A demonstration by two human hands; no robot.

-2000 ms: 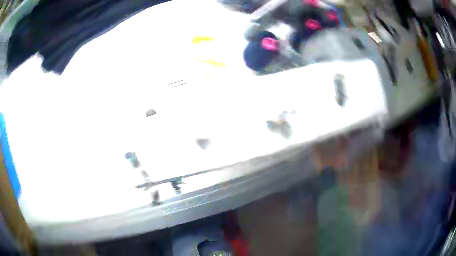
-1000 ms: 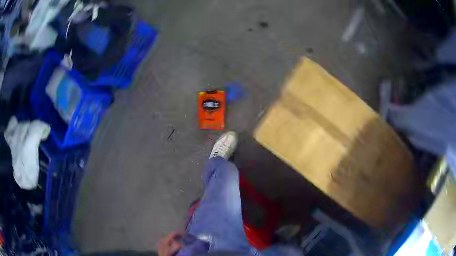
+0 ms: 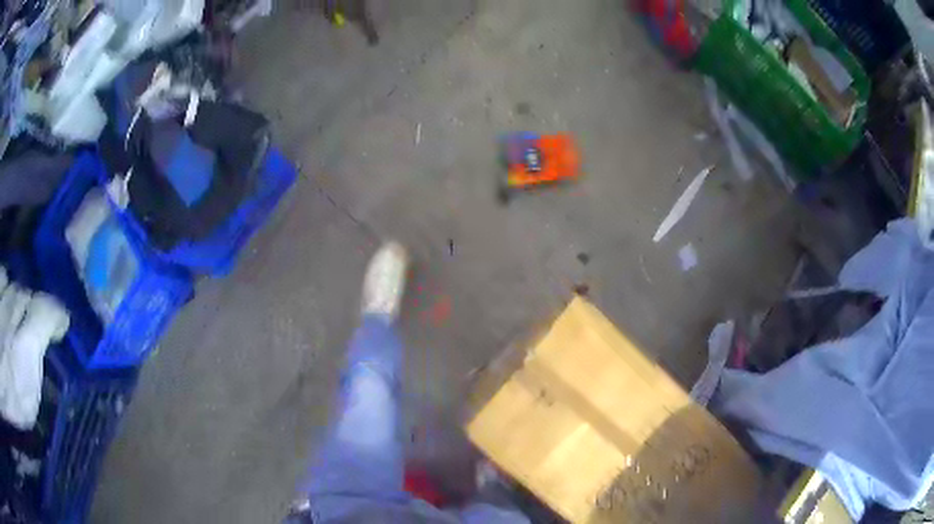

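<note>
No hand shows in the picture. An orange-red packet or box with a dark label lies on the grey floor ahead of me, slightly blurred. The wearer's leg in blue trousers stretches forward, with a pale shoe on the floor. A brown cardboard box with dark handwriting stands to the right of the leg.
Blue crates with dark, white and blue cloth stand on the left. A green crate is at the upper right. Light blue cloth hangs or lies at the right. Pale scraps lie on the floor. Something red shows beside the leg.
The view has gone from the white machine table to the floor. Since one second ago, the orange packet has moved up and right in view and looks turned; the hand near the leg has left view.
</note>
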